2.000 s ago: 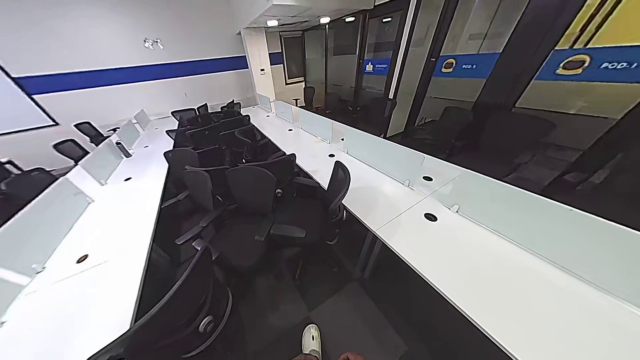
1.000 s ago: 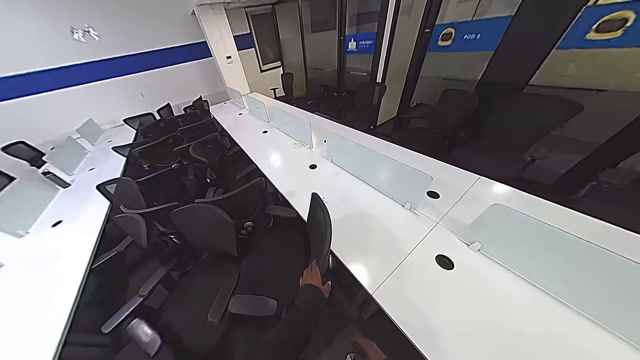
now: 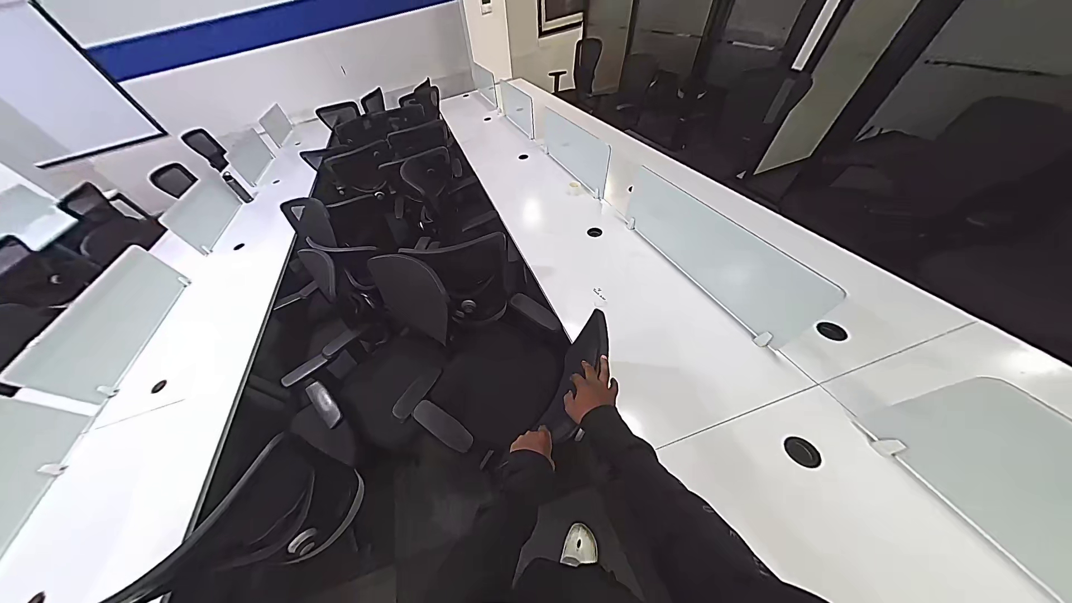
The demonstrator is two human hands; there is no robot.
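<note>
Beside the edge of the right white desk stands a black office chair, its backrest (image 3: 590, 342) upright and seen nearly edge-on. My right hand (image 3: 591, 391) lies on the side of that backrest with its fingers spread. Lower and to the left, my left hand (image 3: 534, 444) is at the near lower part of the same chair, its fingers curled; what they close on is hidden. The seat (image 3: 498, 389) of a black chair extends left of the backrest.
More black office chairs (image 3: 414, 293) crowd the aisle between two rows of white desks. Another chair (image 3: 289, 502) is at the lower left. Frosted dividers (image 3: 729, 251) line the right desk (image 3: 712, 377); similar ones stand on the left desk (image 3: 142, 419). My shoe (image 3: 579, 544) is on the dark floor.
Both hands are now at the chair; two seconds ago neither was plainly in view, and one second ago one hand touched the backrest. The view has shifted closer to the chairs.
</note>
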